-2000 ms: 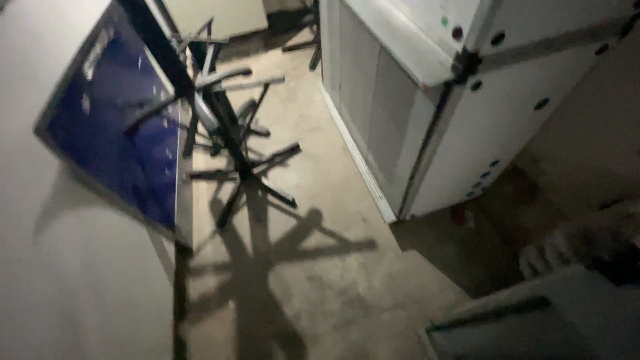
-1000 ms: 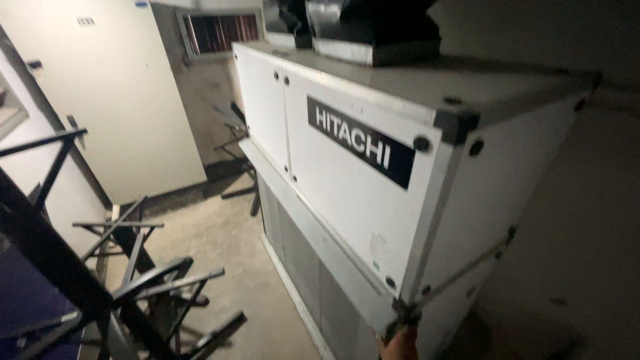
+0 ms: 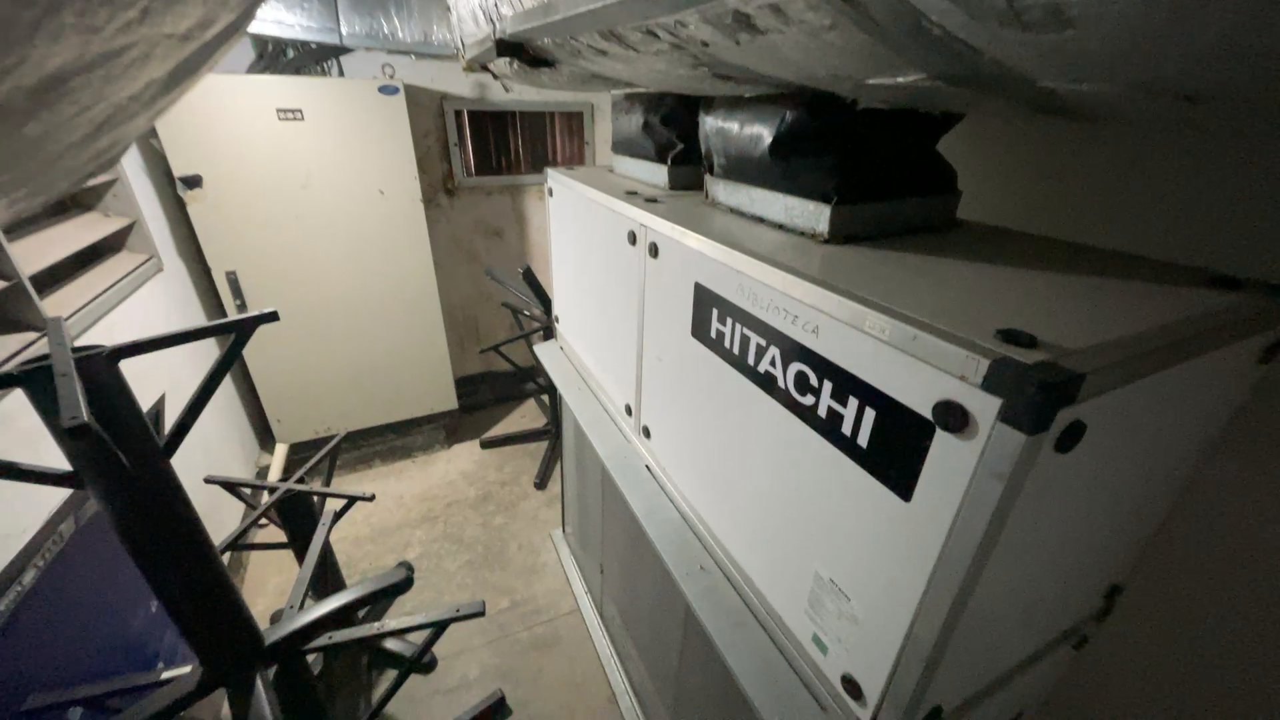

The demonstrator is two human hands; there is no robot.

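Note:
Neither of my hands shows at this moment, so what they hold or touch is hidden. A large white Hitachi air-handling unit fills the right half of the view, with round dark fasteners on its panels and a black corner piece. Filter-like grey panels line its lower side. Black flexible duct connectors rise from metal collars on its top. At the left stand several black metal table bases with crossed arms, close to the camera.
Foil-covered ducting hangs low overhead. A tall cream metal cabinet stands at the back beside a framed wall opening. Stairs rise at the far left above a blue board. Another black base stands near the unit's far end.
The hand at the unit's lower corner one second ago is out of sight. The view has swung up from the floor to the unit and ceiling ducts.

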